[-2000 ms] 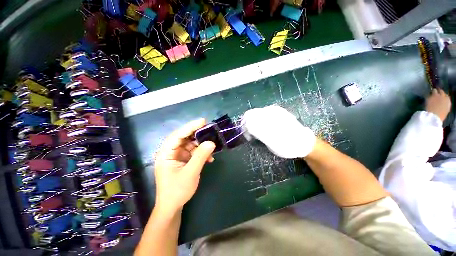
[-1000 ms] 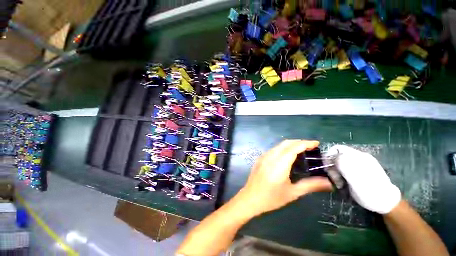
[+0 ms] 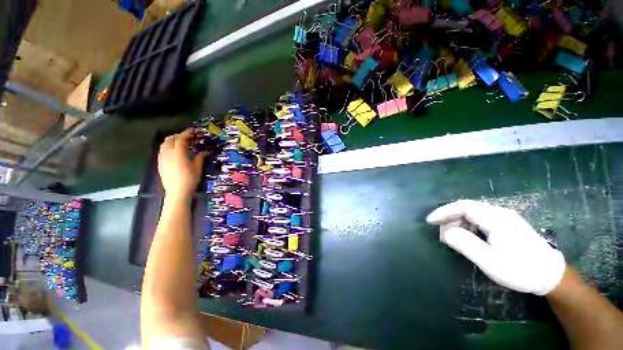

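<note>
The black holding tray (image 3: pixel 310 205) holds two long rows of clamped units with coloured binder clips and silver wire handles. My bare left hand (image 3: pixel 179 163) is at the tray's back left, with fingers and thumb around a dark clamped unit (image 3: pixel 204 143) at the end of the left row. The unit is small and partly hidden by the fingers and clips. My right hand (image 3: pixel 495 240), in a white glove, is above the green bench with its fingers loosely bent, and nothing shows in it. A small dark item (image 3: pixel 548 238) shows partly behind the glove.
A loose clip pile (image 3: pixel 437 51) lies beyond the pale metal strip (image 3: pixel 471 143). An empty black tray (image 3: pixel 147 61) is at the back left. A distant filled tray (image 3: pixel 58 239) is at the far left. A cardboard box (image 3: pixel 232 331) is below the bench edge.
My left hand has moved left from beside my right hand to the tray, taking the dark unit along. My right hand has come off the unit. The view has shifted left.
</note>
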